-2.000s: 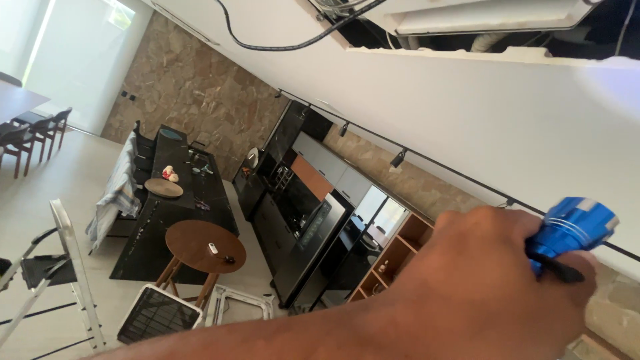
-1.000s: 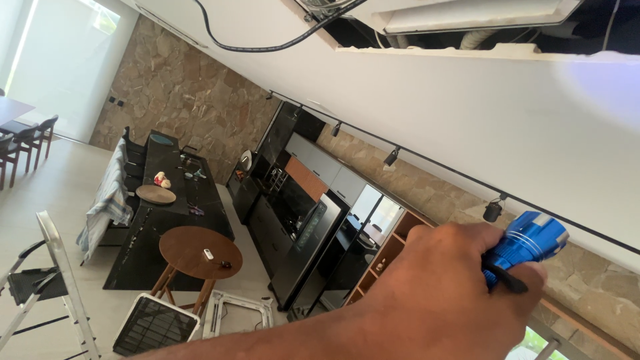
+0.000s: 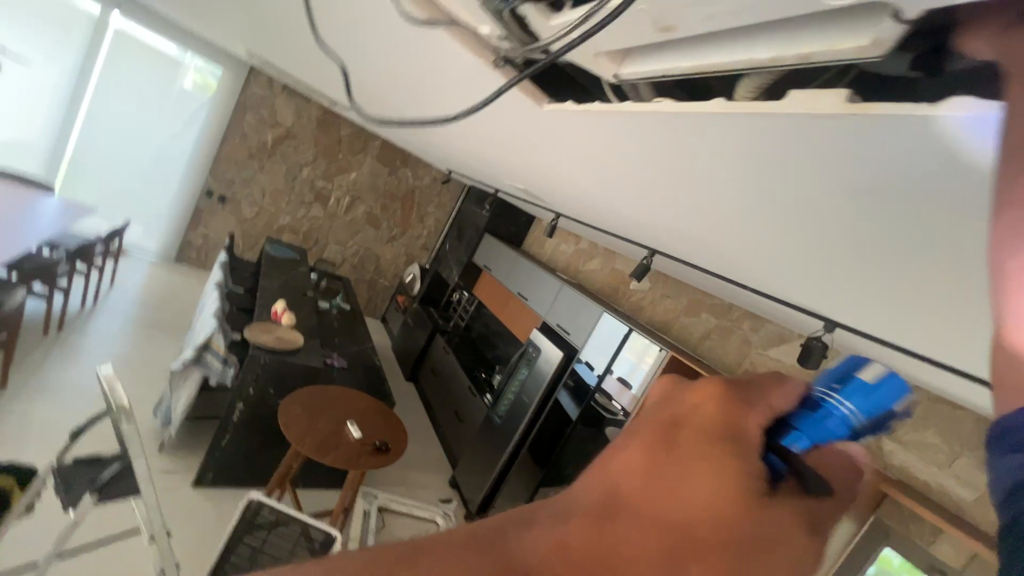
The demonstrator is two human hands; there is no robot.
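My left hand [image 3: 704, 472] reaches in from the bottom and grips a blue metal flashlight [image 3: 848, 404], with a dark strap by the fingers. The flashlight's head points up and to the right. At the right edge my right arm rises from a dark blue sleeve [image 3: 1006, 472]. My right hand [image 3: 980, 40] is blurred and partly cut off at the dark end of a ceiling opening; its fingers and anything in them cannot be made out. A white panel or unit [image 3: 760, 40] sits inside the opening, and a black cable [image 3: 448, 122] loops below it.
A black track light rail [image 3: 720, 280] runs along the ceiling. Below are a round wooden table [image 3: 336, 424] with small items, a black kitchen island [image 3: 272, 400], a refrigerator [image 3: 512, 416], an aluminium stepladder [image 3: 136, 464] and a framed grille [image 3: 276, 540]. Chairs [image 3: 68, 264] stand at the left.
My right arm has come into view at the right edge, raised to the ceiling opening. The flashlight remains in my left hand.
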